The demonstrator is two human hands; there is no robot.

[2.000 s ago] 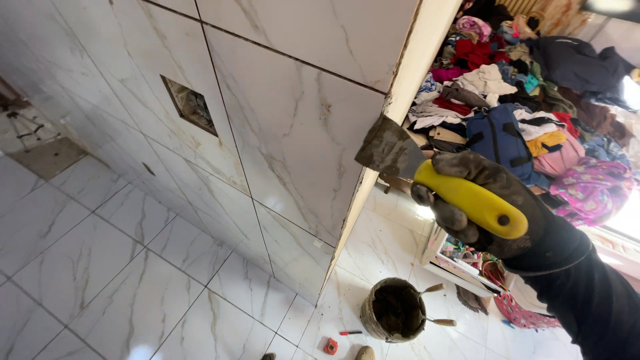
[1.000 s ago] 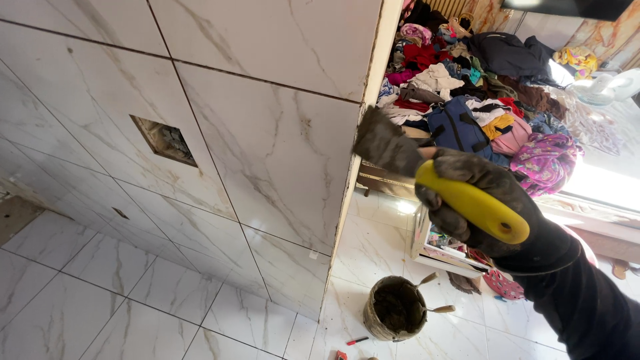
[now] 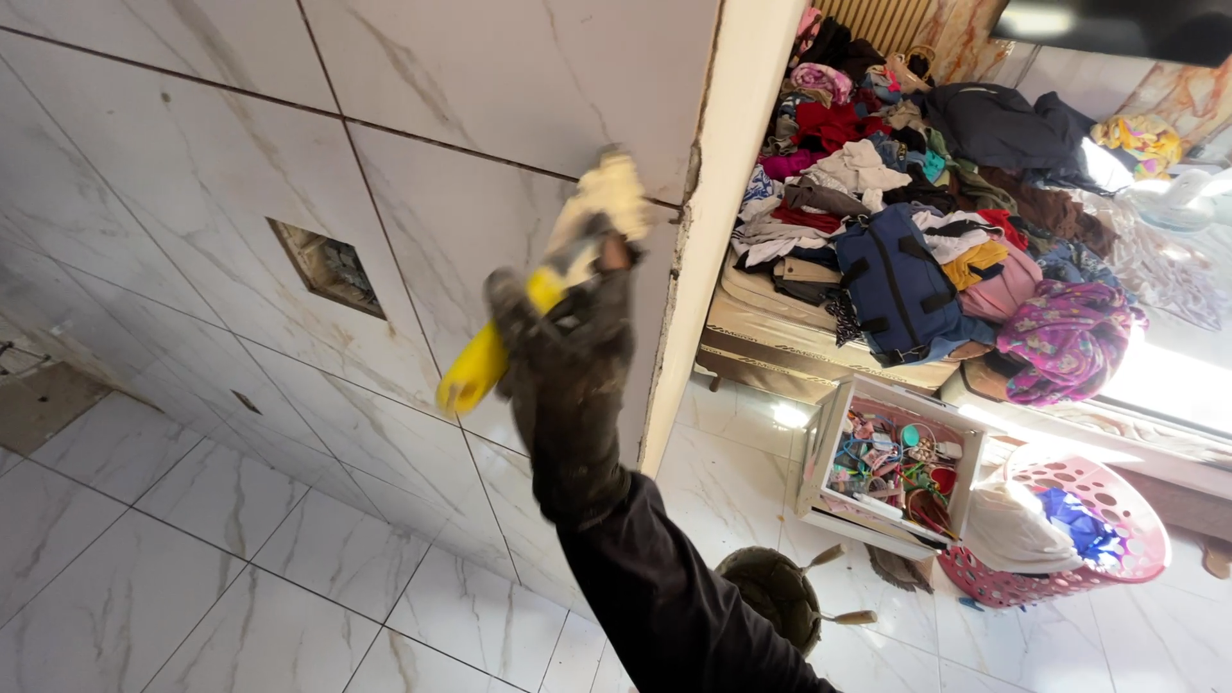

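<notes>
My right hand, in a dark, dirty work glove with a bare fingertip showing, is closed on a putty knife with a yellow handle. Pale paste covers its blade, which is blurred and lies over the marbled wall tiles near a dark joint. Whether the blade touches the tile cannot be told. The tile edge meets a pale vertical strip at the wall's corner, to the right of the hand. A square cutout opens in the tiles at left. My left hand is out of view.
A bucket with tool handles sticking out stands on the tiled floor, partly behind my sleeve. Farther right are an open drawer of small items, a pink laundry basket and a bed heaped with clothes and a blue bag.
My right hand has moved left from the wall's corner edge to over the tiles, and the knife is turned differently. Pale paste now shows on the blade, which looked dark before.
</notes>
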